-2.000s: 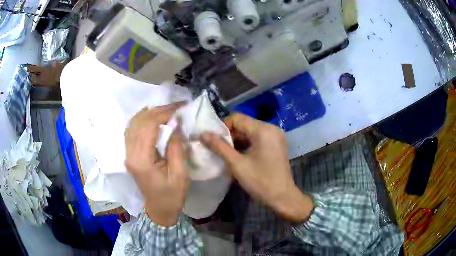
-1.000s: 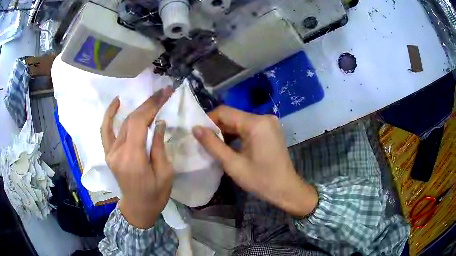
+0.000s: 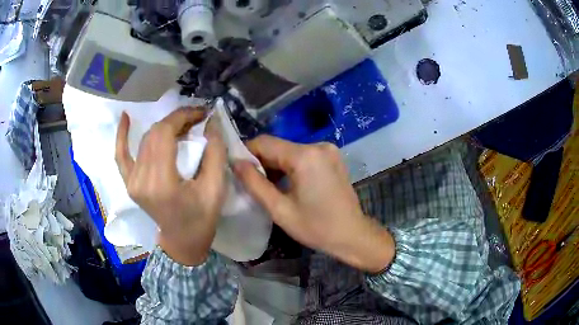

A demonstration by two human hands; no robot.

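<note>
White cloth (image 3: 244, 219) lies under and between my hands, its upper corner at the needle area of the overlock machine (image 3: 308, 54). My left hand (image 3: 181, 181) pinches a fold of the cloth close to the needle area, with the outer fingers raised. My right hand (image 3: 311, 197) pinches the cloth's right edge between thumb and fingers. More white cloth spreads left below the machine's labelled cover (image 3: 120, 60). The presser foot is mostly hidden by dark parts and cloth.
A blue plate (image 3: 355, 105) is set in the white table (image 3: 457, 38). A blue crate (image 3: 86, 184) stands left, beyond it a heap of white scraps (image 3: 41, 222). Right are red-handled scissors (image 3: 539, 257) and a dark strip (image 3: 545, 187) on a yellow-brown surface. A white thread cone (image 3: 197, 25) is above.
The view has shifted, so the machine appears further left. My hands have brought the cloth's corner up to the needle area. My left fingers have closed in on a fold near it.
</note>
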